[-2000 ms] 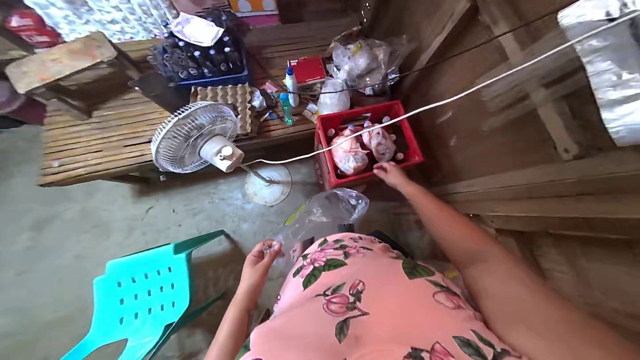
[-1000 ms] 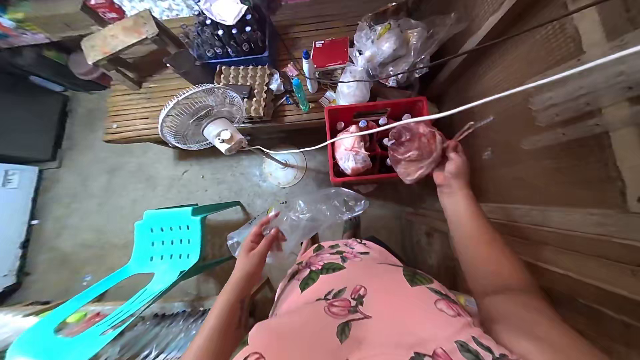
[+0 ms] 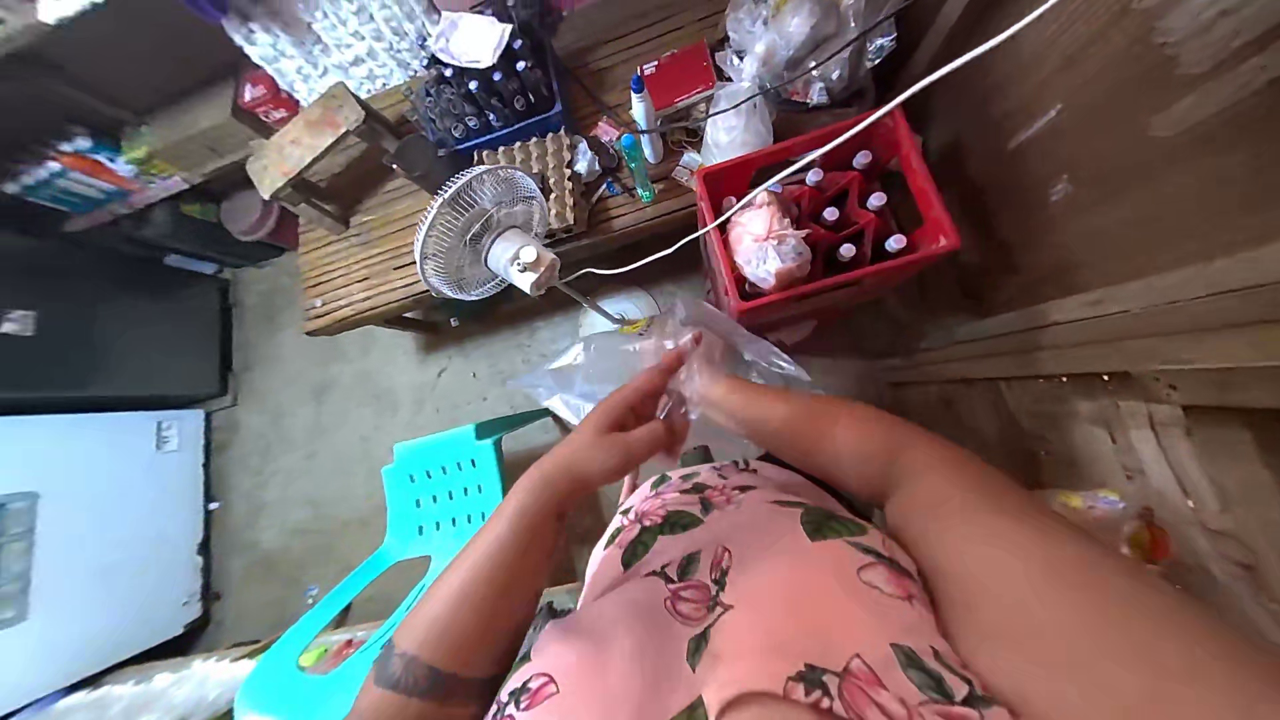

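In front of my body a clear plastic bag (image 3: 580, 375) is spread between my hands. My left hand (image 3: 630, 425) grips its near edge, fingers pointing forward. My right hand (image 3: 705, 370) reaches into or behind the bag's film, so its fingers are blurred and what they hold cannot be made out. Just beyond, a red plastic crate (image 3: 828, 290) holds several capped bottles (image 3: 845, 252) and one knotted plastic bag with pinkish contents (image 3: 768, 245), which lies at the crate's left side.
A white electric fan (image 3: 485, 235) stands ahead, its white cord crossing above the crate. Behind are a slatted bamboo bench (image 3: 365, 265), an egg tray (image 3: 545, 165) and a blue bottle crate (image 3: 500, 135). A teal plastic chair (image 3: 445, 490) is at left, a wooden wall (image 3: 1130, 200) at right.
My right hand has moved from above the crate to the clear bag by my left hand. The pinkish bag it held over the crate's right side is no longer plainly visible.
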